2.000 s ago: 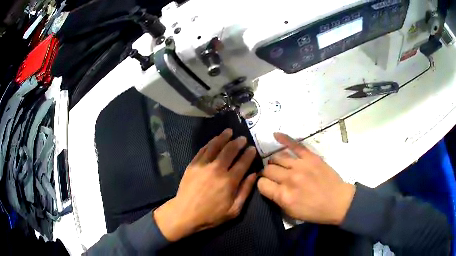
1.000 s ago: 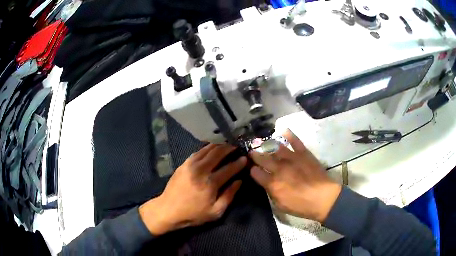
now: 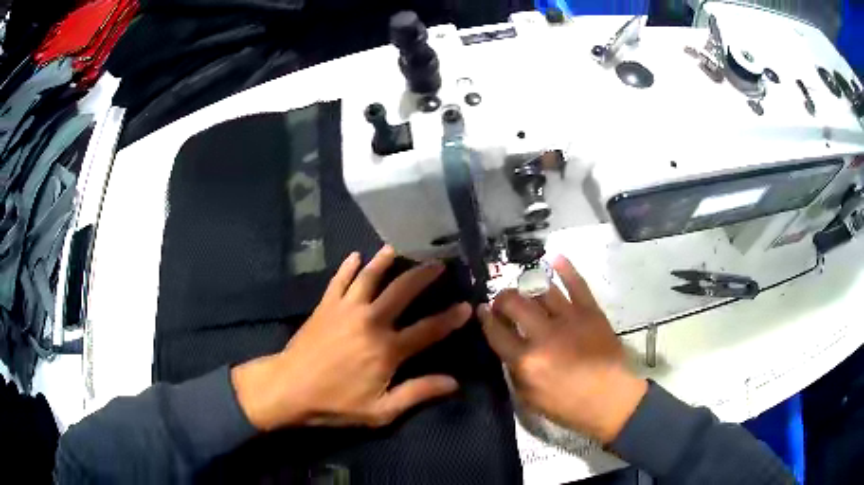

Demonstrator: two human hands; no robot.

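The black mesh back panel [image 3: 237, 237] lies on the table with its right edge at the presser foot and needle [image 3: 488, 284]. A camouflage webbing strip [image 3: 305, 204] runs along it. My left hand [image 3: 346, 346] lies flat on the panel, fingers spread, left of the needle. My right hand [image 3: 559, 350] is at the panel's right edge, fingers bent beside the presser foot; its fingertips are partly hidden, so I cannot tell whether they grip the edge. The white sewing machine [image 3: 568, 123] stands over the panel.
Thread snips [image 3: 713, 283] lie on the table [image 3: 758, 350] below the machine's control panel [image 3: 729, 201]. Grey cut pieces [image 3: 38, 199] and red pieces [image 3: 85, 40] are at the left. A black panel stack [image 3: 208, 57] is behind. Blue material [image 3: 779, 436] shows at the lower right.
The view has shifted, so the machine head shows more from above. My right hand moved up beside the presser foot. My left hand's fingers have spread wider on the panel.
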